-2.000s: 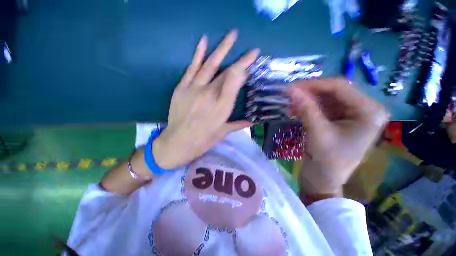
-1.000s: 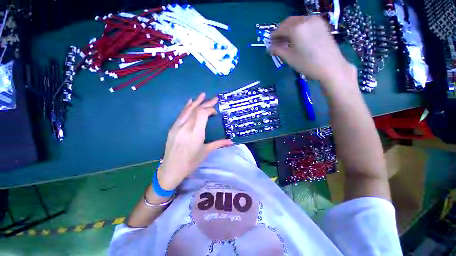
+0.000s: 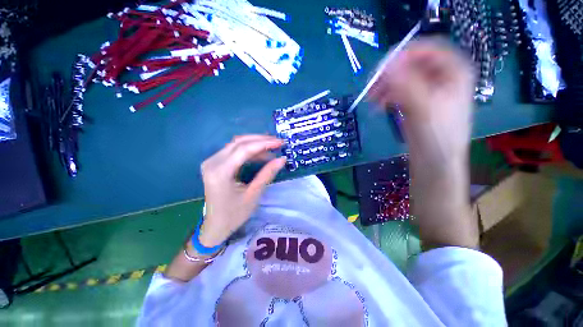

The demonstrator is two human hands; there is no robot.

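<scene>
The circuit board panel [image 3: 319,137] lies flat near the bench's front edge, with rows of parts and white strips across its upper rows. My left hand [image 3: 243,175] is at the panel's left edge, thumb and fingers apart around its lower left corner, fingertips touching or very near it. My right hand [image 3: 425,73] is raised to the upper right of the panel, blurred. Its fingertips hold a long white flat cable [image 3: 404,43] that slants down to near the panel's upper right corner.
A pile of white flat cables [image 3: 246,38] and red wire leads [image 3: 169,54] lie beyond the panel. Short white cable pieces [image 3: 351,41] lie beyond it to the right. Board strips [image 3: 482,38] are heaped at right. The blue cutters [image 3: 398,121] are partly hidden by my right arm.
My right hand has come down and right from the short pieces, now with a white flat cable. My left hand's fingers have closed in nearer the panel's lower left edge.
</scene>
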